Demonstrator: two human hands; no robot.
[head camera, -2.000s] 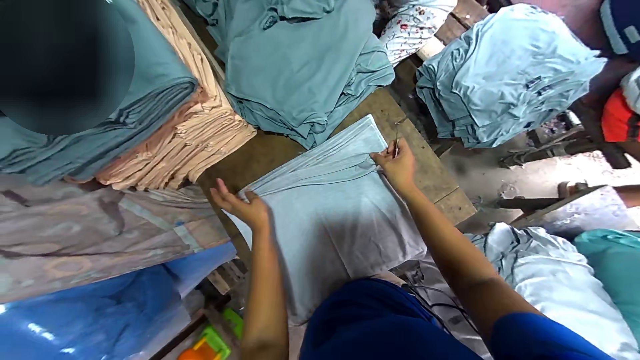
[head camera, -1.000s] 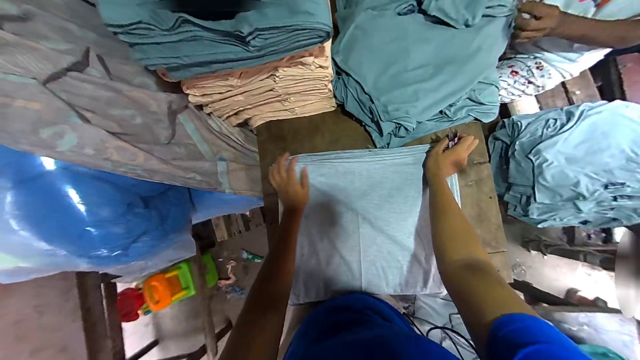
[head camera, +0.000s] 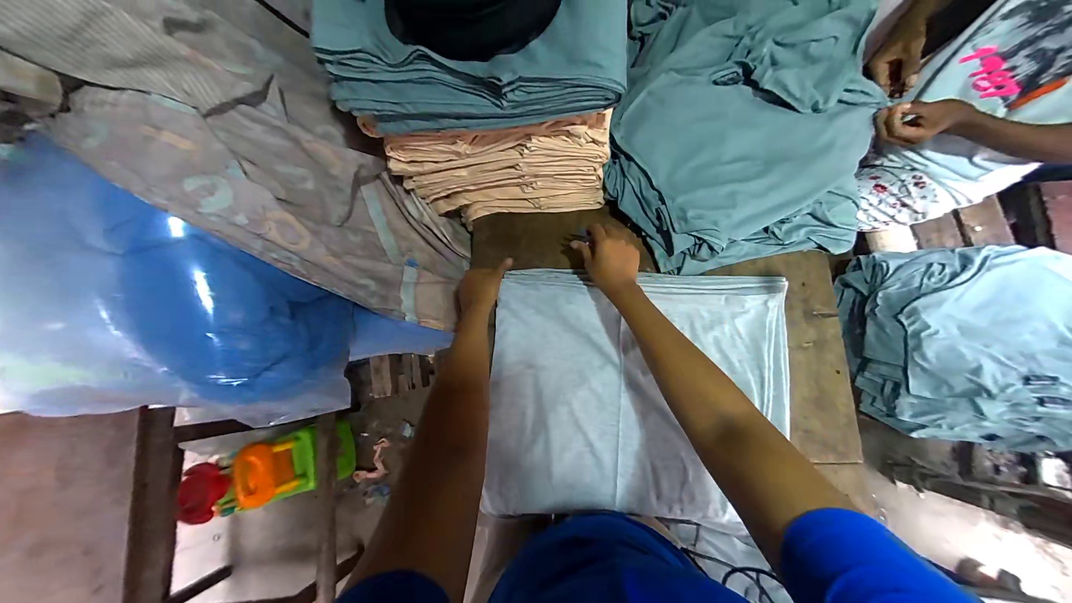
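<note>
A pale grey-blue folded cloth stack (head camera: 561,402) lies flat on a wooden table (head camera: 816,368) against my body. At its far left corner is my left hand (head camera: 483,289), thumb pointing up along the edge; whether it pinches fabric is unclear. My right hand (head camera: 610,255) rests at the far edge, left of its middle, fingers curled around a small dark object too small to identify. Beyond my hands stand folded peach cloths (head camera: 511,167) with folded teal cloths (head camera: 477,92) on top. A loose heap of teal garments (head camera: 745,159) lies beyond the cloth's right part.
Another person's hands (head camera: 917,121) touch the teal heap at the upper right. A light teal garment pile (head camera: 988,343) sits at the right. Patterned fabric (head camera: 276,193) and a blue plastic-wrapped bundle (head camera: 201,293) lie left. A colourful plastic toy (head camera: 268,473) is on the floor.
My right hand has moved left along the far edge from the cloth's right corner, closer to my left hand. The cloth, tilted two seconds ago, lies square in view. The view has shifted left.
</note>
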